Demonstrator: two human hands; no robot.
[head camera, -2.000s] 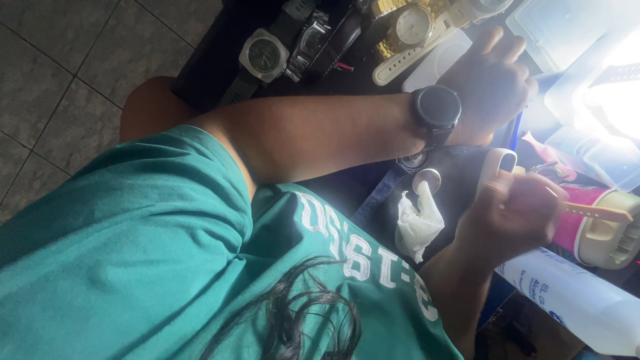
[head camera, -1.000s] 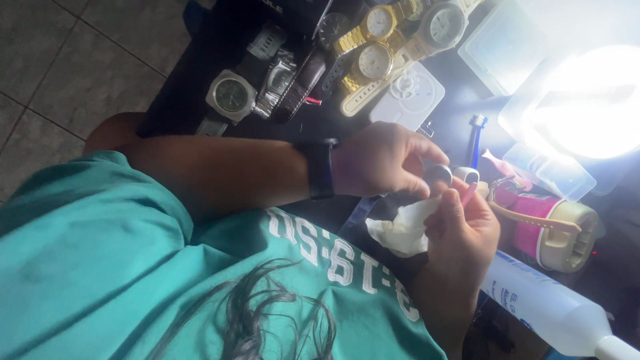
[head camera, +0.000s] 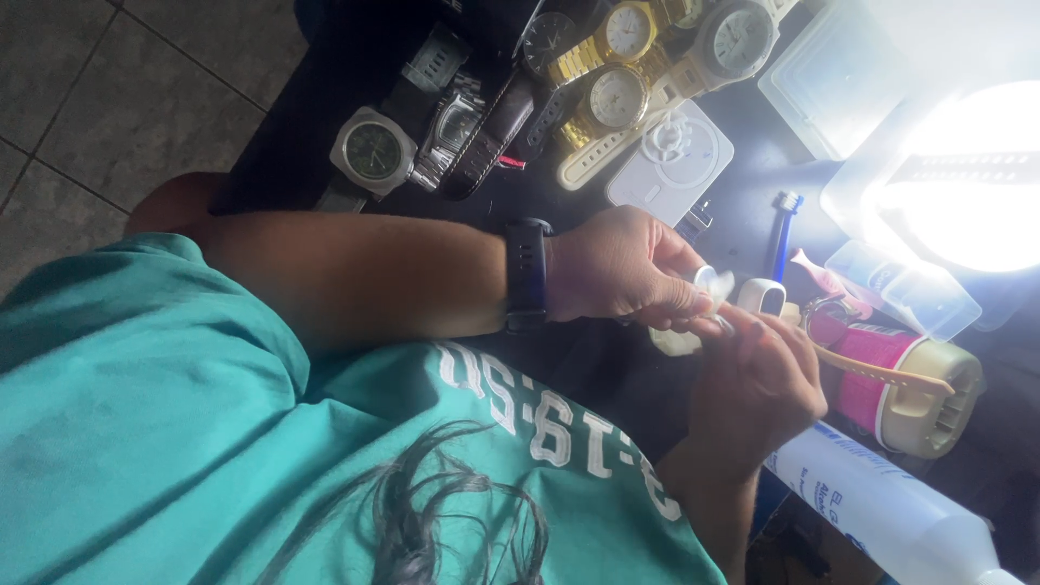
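Note:
My left hand (head camera: 621, 268), with a black watch (head camera: 528, 275) on its wrist, pinches a small round, pale-rimmed piece (head camera: 704, 277). My right hand (head camera: 760, 374) meets it from the lower right, fingers closed on a crumpled white tissue (head camera: 720, 286) against that piece. Fingers hide most of the piece, so its kind is unclear. More pale crumpled material (head camera: 676, 341) shows below the fingertips. Just beyond the right hand are a white-rimmed oval object (head camera: 761, 297) and a round watch case (head camera: 827, 318), beside a tan perforated strap (head camera: 886, 370).
Several wristwatches (head camera: 617, 97) lie along the table's far side, near a white round-marked case (head camera: 674, 166). A blue toothbrush (head camera: 784, 236), clear plastic boxes (head camera: 837, 77) and a bright lamp (head camera: 975, 179) stand right. A pink-labelled container (head camera: 877, 382) and a white bottle (head camera: 894, 504) lie lower right.
The hands, apart two seconds ago, have come together. The tissue, lying near my body at first, is now at the fingertips. The view has shifted.

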